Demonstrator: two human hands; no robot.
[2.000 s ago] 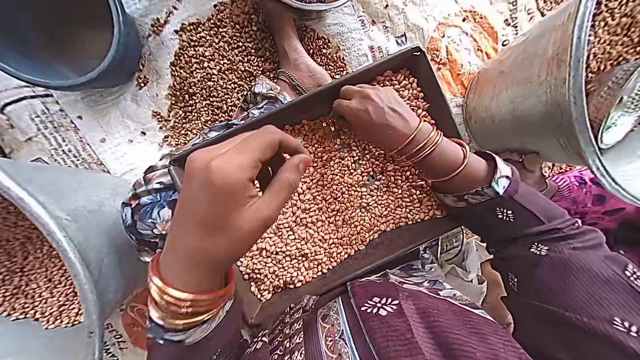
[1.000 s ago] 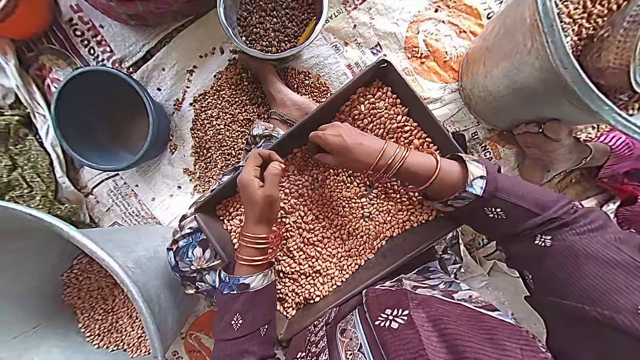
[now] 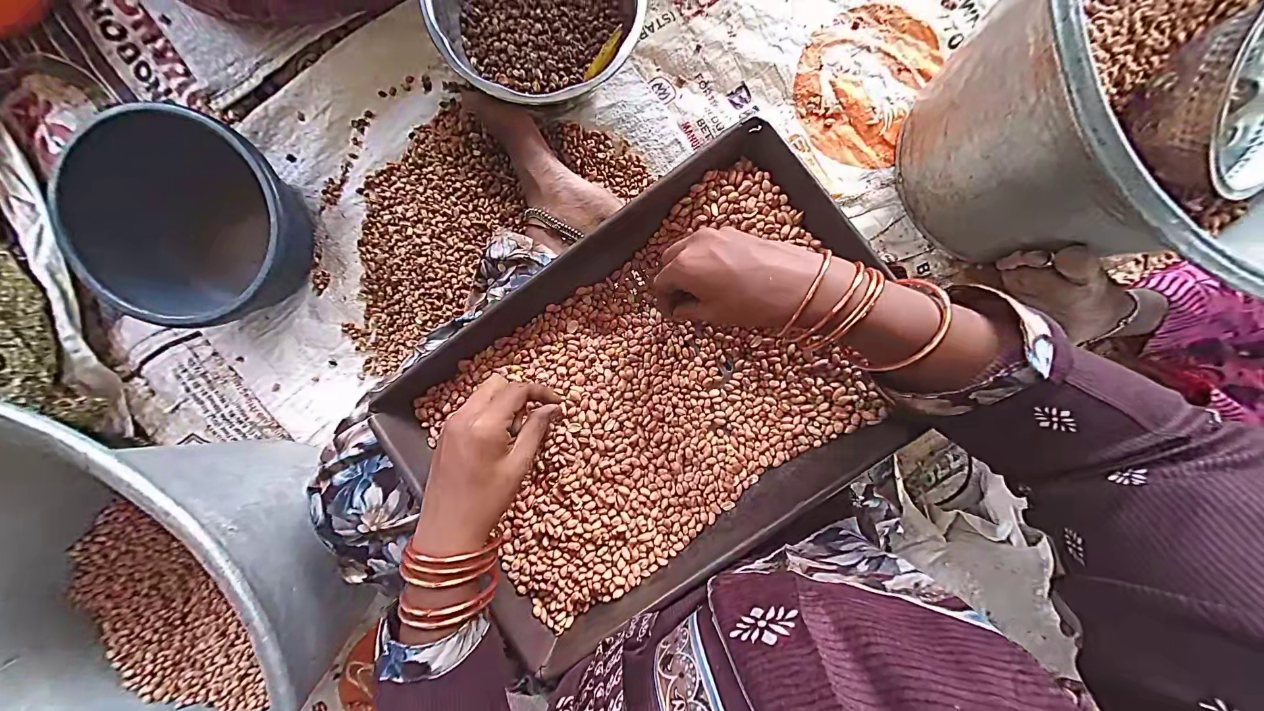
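A dark rectangular metal tray (image 3: 790, 513) rests tilted across my lap, spread with reddish-brown shelled nuts or seeds (image 3: 642, 425). At the tray's left part, my left hand (image 3: 494, 434) is over the nuts, thumb and forefinger slightly apart, with nothing visible between them. My right hand (image 3: 726, 276) is on the nuts in the upper right part, its fingers curled down; whether they hold anything is hidden.
A dark blue bucket (image 3: 286, 237) stands at the upper left. Large metal buckets with nuts stand at lower left (image 3: 237, 494) and upper right (image 3: 997, 138). A steel bowl (image 3: 434, 49) of darker seeds and a loose pile (image 3: 425, 227) lie beyond the tray. Another person's foot (image 3: 1057, 296) is at right.
My left hand, raised and large in the view two seconds ago, is now low over the nuts. My right hand has moved from near the tray's far edge further in over the nuts.
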